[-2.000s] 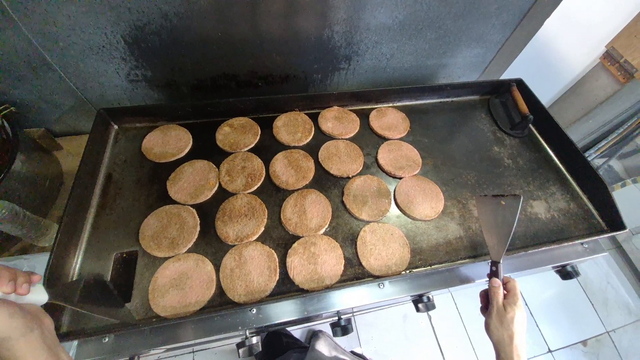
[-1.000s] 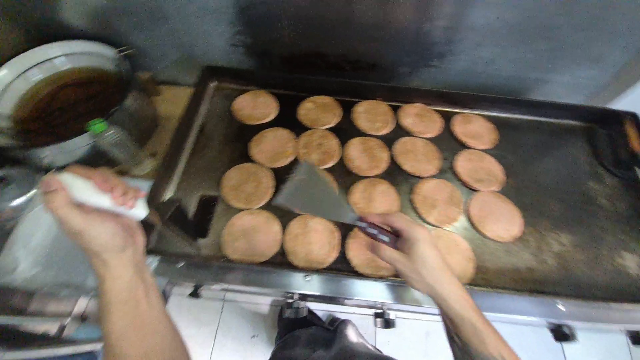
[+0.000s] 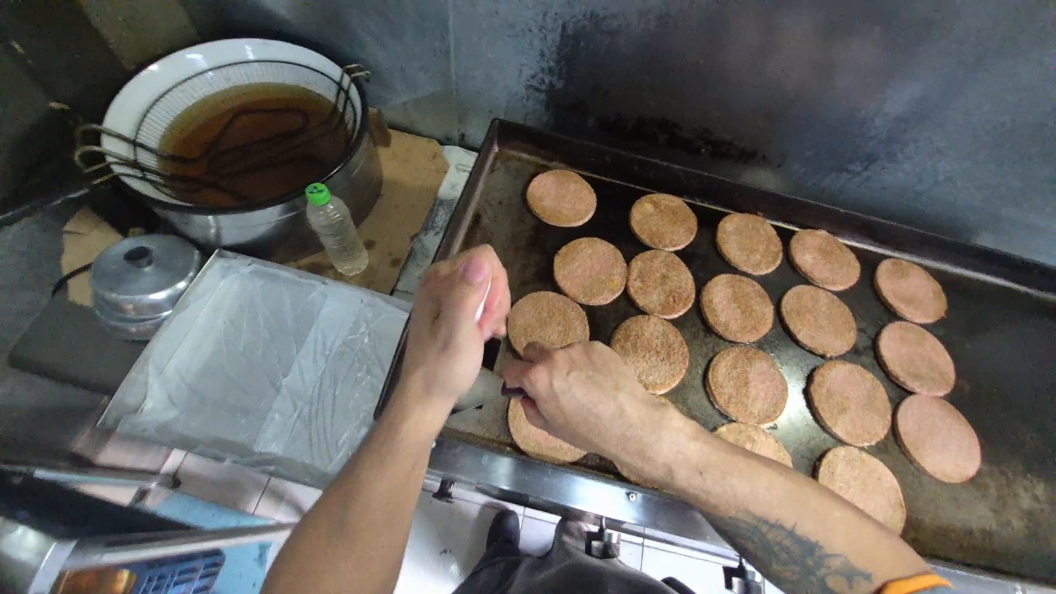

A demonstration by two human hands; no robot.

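Note:
Several round browned patties (image 3: 747,384) lie in uneven rows on a dark flat-top griddle (image 3: 990,511). My left hand (image 3: 454,322) is closed around a white handle at the griddle's left edge; only a sliver of the handle shows. Close beside it, my right hand (image 3: 582,396) grips the dark handle of a metal spatula (image 3: 478,392), whose blade is mostly hidden between and below my hands at the griddle's front left corner. A patty (image 3: 544,433) at that corner is partly covered by my right hand.
Left of the griddle lies a tray (image 3: 247,355) lined with clear plastic. Behind it stand a large pot (image 3: 272,223) with a white colander and brown liquid, a green-capped plastic bottle (image 3: 338,235) and a lidded metal pot (image 3: 144,276). A metal wall (image 3: 784,107) backs the griddle.
The view has swung left, bringing the tray into fuller sight. My right hand has carried the spatula from over the patties to the griddle's left front corner, beside my left hand.

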